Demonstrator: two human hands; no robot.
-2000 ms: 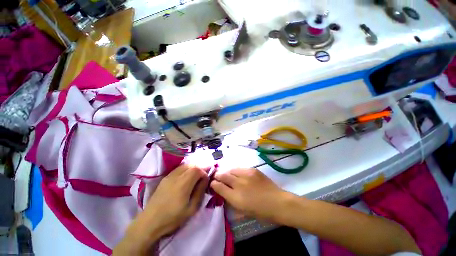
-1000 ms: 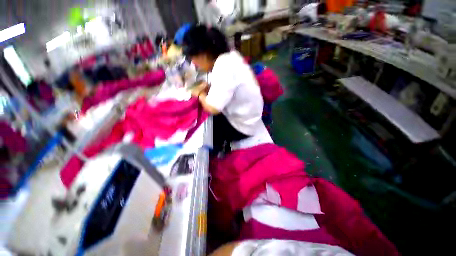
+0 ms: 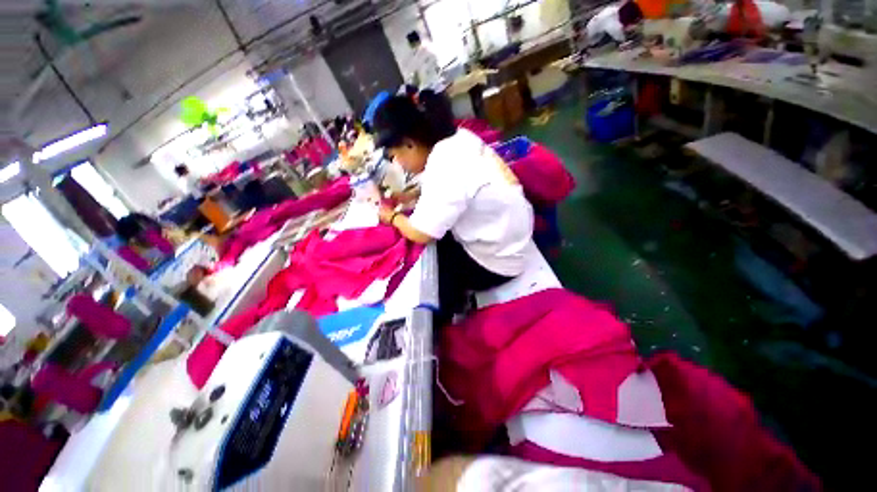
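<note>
Neither hand can be made out. A blurred bit of skin and a pale sleeve (image 3: 558, 478) show at the bottom edge, cut off by it. Nearest in front is the white sewing machine head (image 3: 197, 437) with its dark control panel (image 3: 264, 413), at the lower left. The orange-handled tool (image 3: 348, 418) lies beside it on the machine table (image 3: 387, 423). A bundle of magenta and white cut pieces (image 3: 548, 356) lies right of the table edge. The needle area and the garment piece are out of the picture.
A person in a white top (image 3: 471, 197) sits ahead at another machine table with a magenta heap (image 3: 351, 259). A long white bench (image 3: 789, 187) and a worktable (image 3: 750, 82) stand at the right, beyond the green floor (image 3: 615, 245). A blue bin (image 3: 611, 117) stands further back.
The view has swung from the needle, scissors and both hands on the fabric to the right and up, towards the aisle. Since one second ago it tilted slightly further up, and the hands remain out of view.
</note>
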